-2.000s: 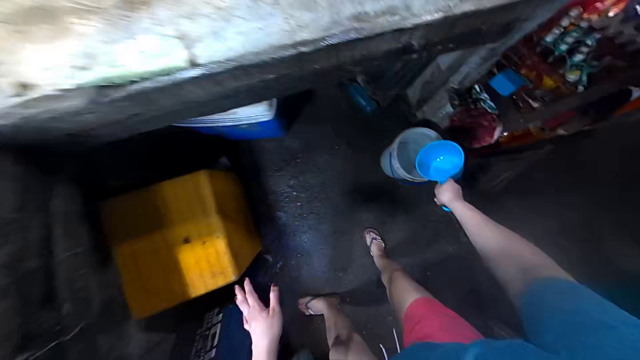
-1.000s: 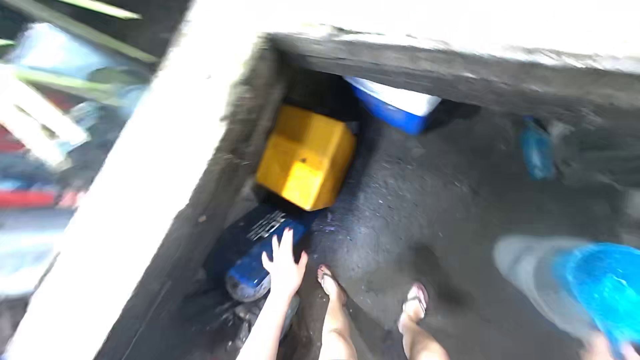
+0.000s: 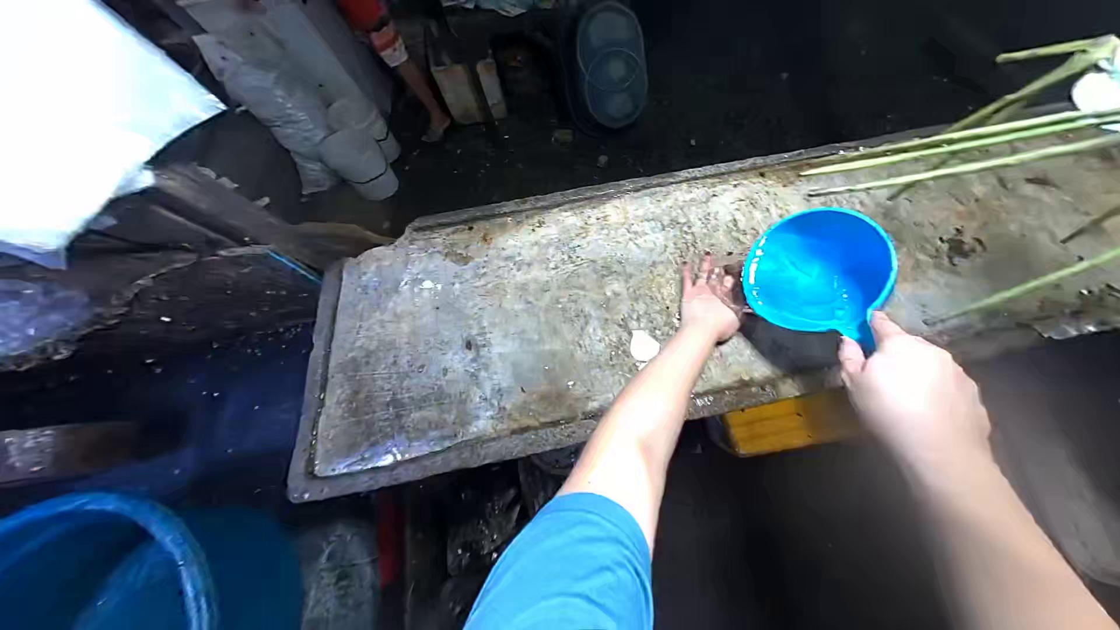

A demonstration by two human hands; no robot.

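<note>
My right hand grips the short handle of a blue plastic dipper with water in it, held over a worn concrete slab. Just left of the dipper is my left hand, fingers spread, palm side partly up, holding nothing; whether it touches the slab I cannot tell. A small white scrap lies on the slab beside my left forearm. Long green stalks lie across the slab's right end.
A large blue tub stands at the lower left. Under the slab's near edge shows a yellow box. Beyond the slab are stacked white containers, an oval plastic tub and another person's leg. White sheeting hangs at the upper left.
The view has swung strongly, from the floor to the slab top. The dipper, earlier by a bucket near the floor, is now above the slab, close to my left hand.
</note>
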